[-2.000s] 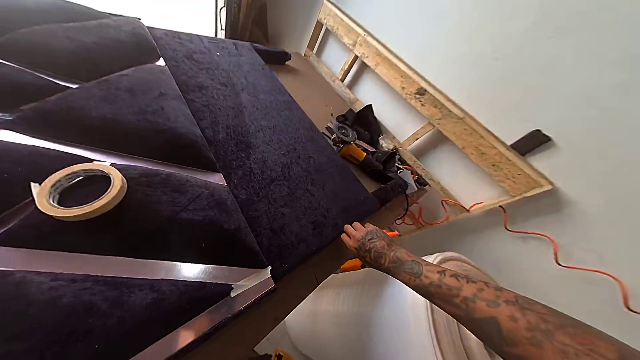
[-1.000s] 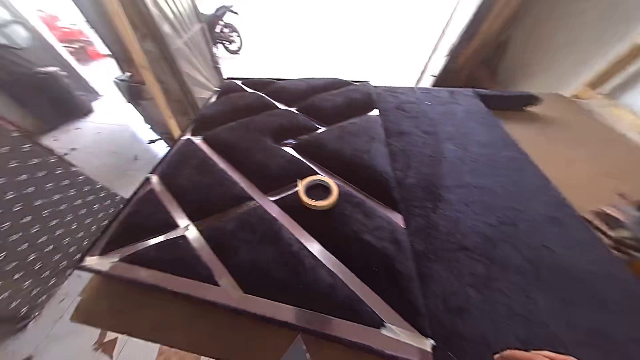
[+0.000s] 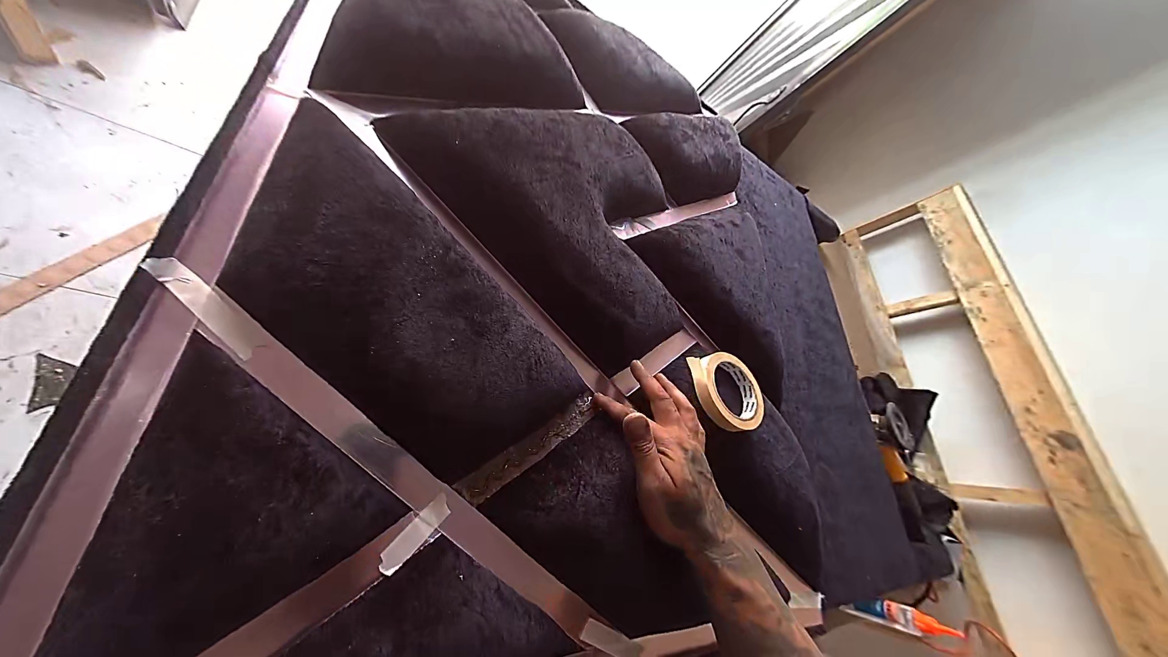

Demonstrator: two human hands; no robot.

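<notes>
My right hand [image 3: 671, 456] lies palm down on a dark plush padded panel [image 3: 392, 292]. Its fingertips touch a shiny pinkish strip [image 3: 657, 360] where it meets a long diagonal strip. No object is held between the fingers. Just right of the hand, a roll of masking tape [image 3: 730, 392] rests on the padding. Down and left of the fingertips runs a bare, rough-looking channel [image 3: 525, 447] between two pads. Short pieces of tape cross the strips, one at a junction [image 3: 415, 534] and another near the left edge [image 3: 205, 306]. My left hand is out of view.
A wooden frame [image 3: 1031, 365] leans against the wall at right. Beside the flat dark section of the panel sits a power tool with a disc [image 3: 894, 429], among dark items. An orange-tipped tube or tool [image 3: 922, 620] lies at lower right. Pale floor [image 3: 82, 173] shows at left.
The view has swung and come nearer to the padded part. My right hand, at the panel's right edge two seconds ago, now rests among the pads beside the tape roll.
</notes>
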